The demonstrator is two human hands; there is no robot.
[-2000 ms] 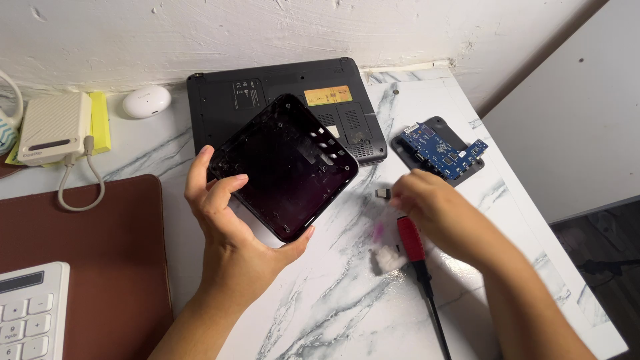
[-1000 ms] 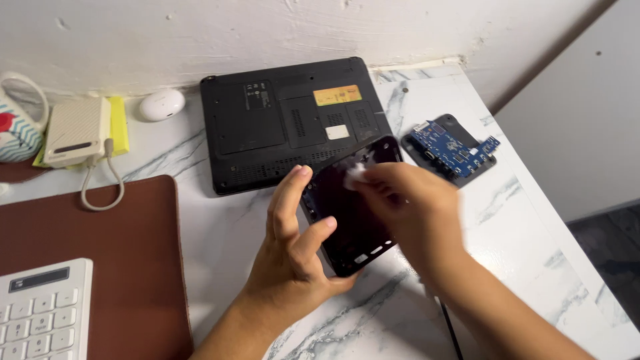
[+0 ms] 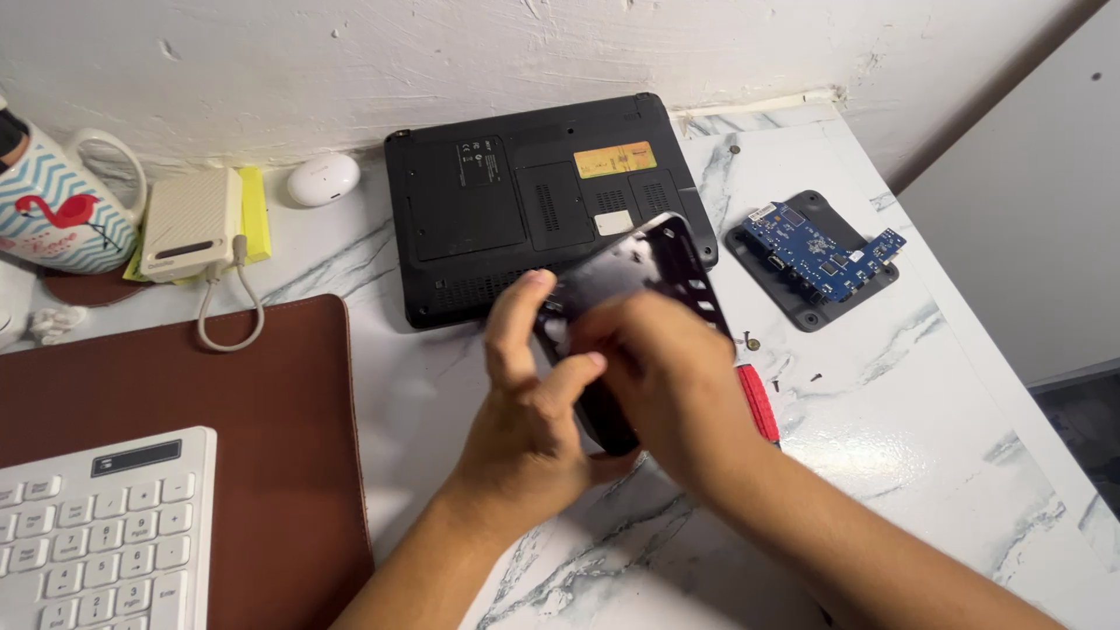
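My left hand (image 3: 534,394) grips the left and lower edges of a glossy black plastic housing (image 3: 643,262), which is tilted over the near edge of an upturned black laptop (image 3: 464,210). Blurred by motion, my right hand (image 3: 665,367) is inside the housing with its fingers bent together; a bit of white material (image 3: 556,332) shows beside them. A red tool handle (image 3: 758,404) lies partly hidden behind my right hand. To the right, a blue circuit board (image 3: 822,254) rests on a dark plastic plate (image 3: 809,317). Small screws (image 3: 815,377) lie near the red handle.
At left are a flamingo mug (image 3: 66,206), a cream power bank with a cable (image 3: 192,223), a yellow pad (image 3: 254,214) and a white earbud case (image 3: 324,179). A white keyboard (image 3: 197,525) sits on a brown desk mat (image 3: 289,420). The wall (image 3: 525,52) borders the tabletop.
My right hand was beside the red handle two seconds ago, then held a white wad at the housing's upper part; now it is lower inside the housing. My left hand still holds the housing.
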